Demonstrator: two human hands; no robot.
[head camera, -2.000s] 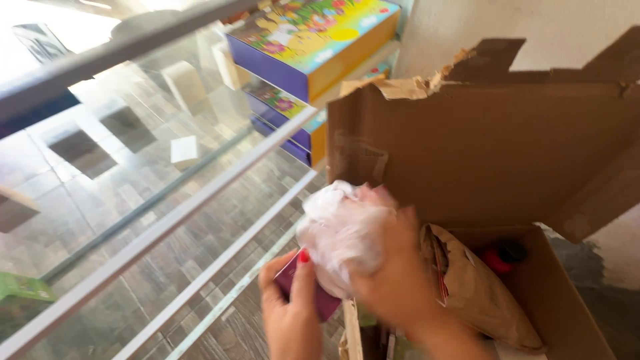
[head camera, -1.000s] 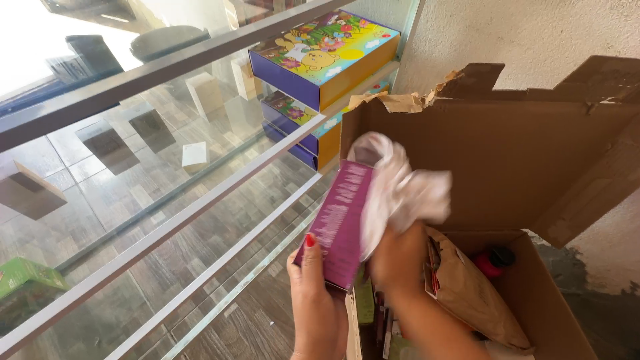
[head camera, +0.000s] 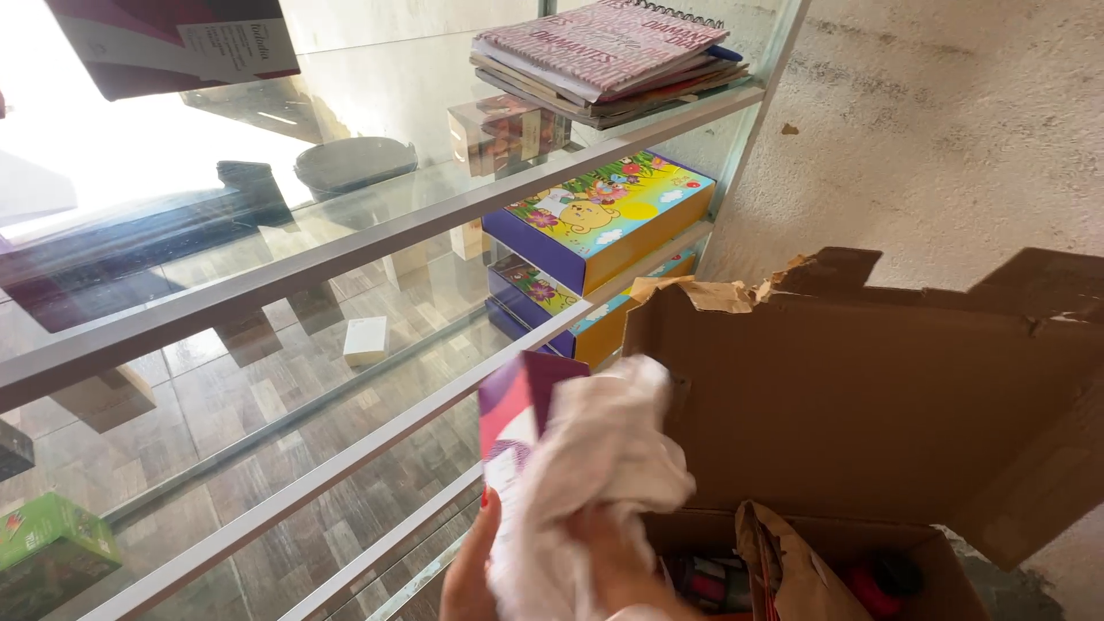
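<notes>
My left hand (head camera: 470, 561), low in the middle of the head view, holds a small purple, pink and white carton (head camera: 509, 414) upright by its lower part. Over the carton's right side lies a crumpled white cloth (head camera: 604, 440), gripped in my right hand (head camera: 617, 561), which is blurred. The cloth hides much of the carton and some of my fingers. Just right of both hands stands an open cardboard box (head camera: 862, 397) with torn flaps.
Glass shelves with metal edges (head camera: 345, 259) fill the left. They carry illustrated boxes (head camera: 604, 224), notebooks (head camera: 604, 52), a green carton (head camera: 56, 539) and a dark purple box (head camera: 181, 43). Inside the cardboard box are a brown paper bag (head camera: 802, 578) and a red, black-capped item (head camera: 884, 582).
The cloth has moved from beside the carton to across its right side. The carton now shows a pink and white face. The view has shifted, showing more of the upper shelves.
</notes>
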